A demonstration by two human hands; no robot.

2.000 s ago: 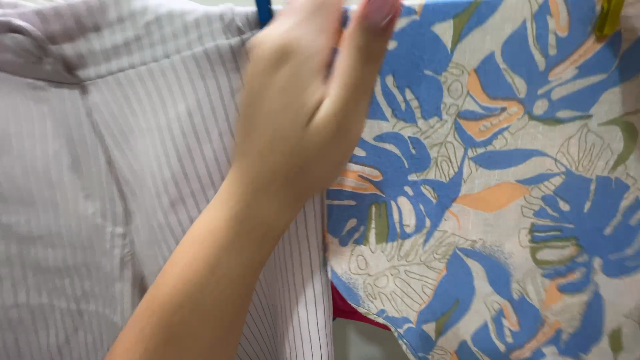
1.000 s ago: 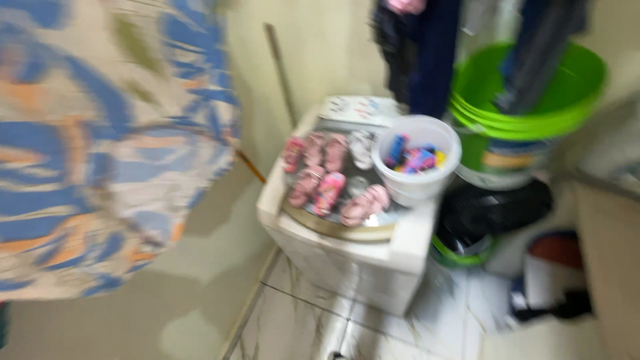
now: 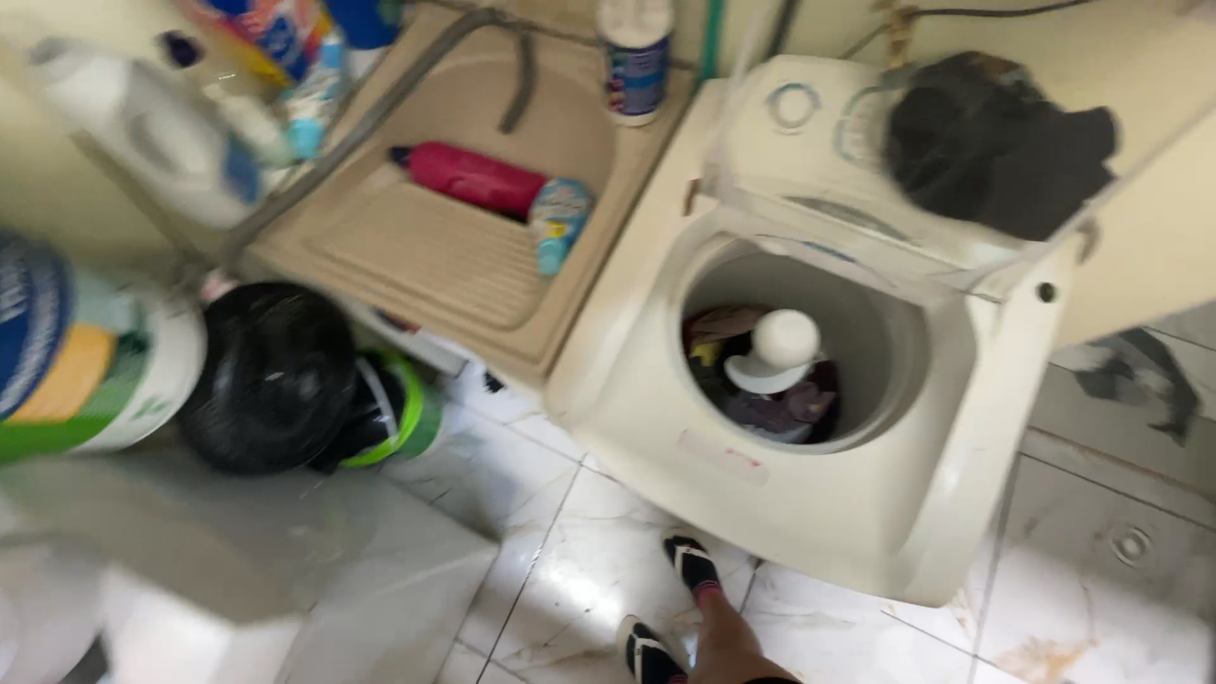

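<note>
Neither my left hand nor my right hand shows in the head view now. A top-loading washing machine point(image 3: 655, 456) stands at centre right with its tub uncovered. Dark and purplish clothes point(image 3: 779, 413) lie low in the tub around a white agitator point(image 3: 786, 339). Dark cloth point(image 3: 997, 142) rests on the machine's control panel. Left of the machine, a beige laundry sink point(image 3: 418, 247) holds a dark pink bottle point(image 3: 475, 178) and a light blue bottle point(image 3: 560, 223). My feet in dark flip-flops point(image 3: 693, 563) are on the tiled floor below.
A white jug point(image 3: 142, 133) and other cleaning product containers stand left of the sink. A grey hose point(image 3: 351, 142) crosses the sink's edge. At the left are a large labelled bucket point(image 3: 104, 351), a round black object point(image 3: 271, 375) and a green-rimmed bucket point(image 3: 413, 408). A floor drain point(image 3: 1130, 544) lies at right.
The view has swung from hanging clothes, past a white appliance with sandals on it, to the sink and washing machine. The hand seen two seconds ago at the striped and leaf-patterned cloth is out of view.
</note>
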